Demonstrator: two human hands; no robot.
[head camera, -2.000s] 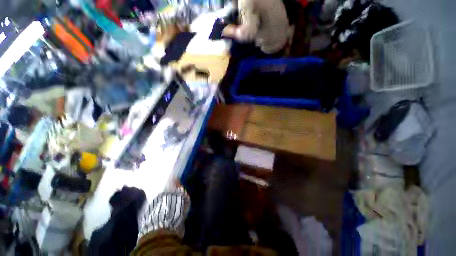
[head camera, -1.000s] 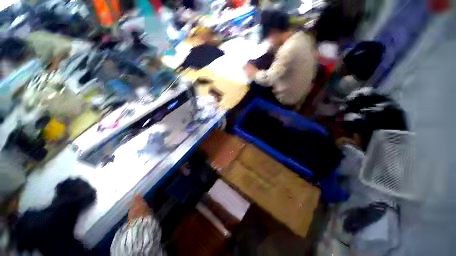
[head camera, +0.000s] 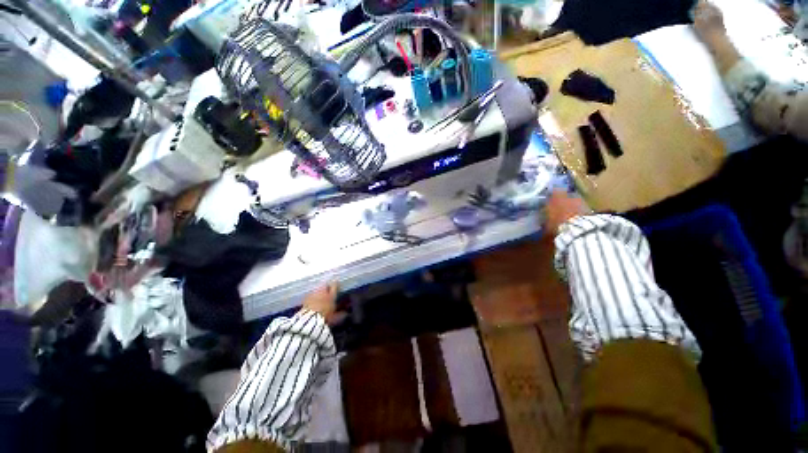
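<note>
My left hand rests at the front edge of the white machine table; whether it grips the edge is unclear. My right hand is at the table's right end, beside crumpled pale material; its fingers are partly hidden. The white sewing machine head with a dark panel stands behind the bed. A grey-blue cloth scrap lies on the bed. A black garment piece lies over the table's left end. The needle area is not clear.
A wire-cage fan and a teal holder stand at the machine. Cardboard with dark pieces lies right. A blue crate is at lower right, a brown bench below. Another person's arm is upper right.
The view has swung and moved nearer to the machine. My right hand and sleeve have come into view at the table's right end. My left hand is still by the front edge.
</note>
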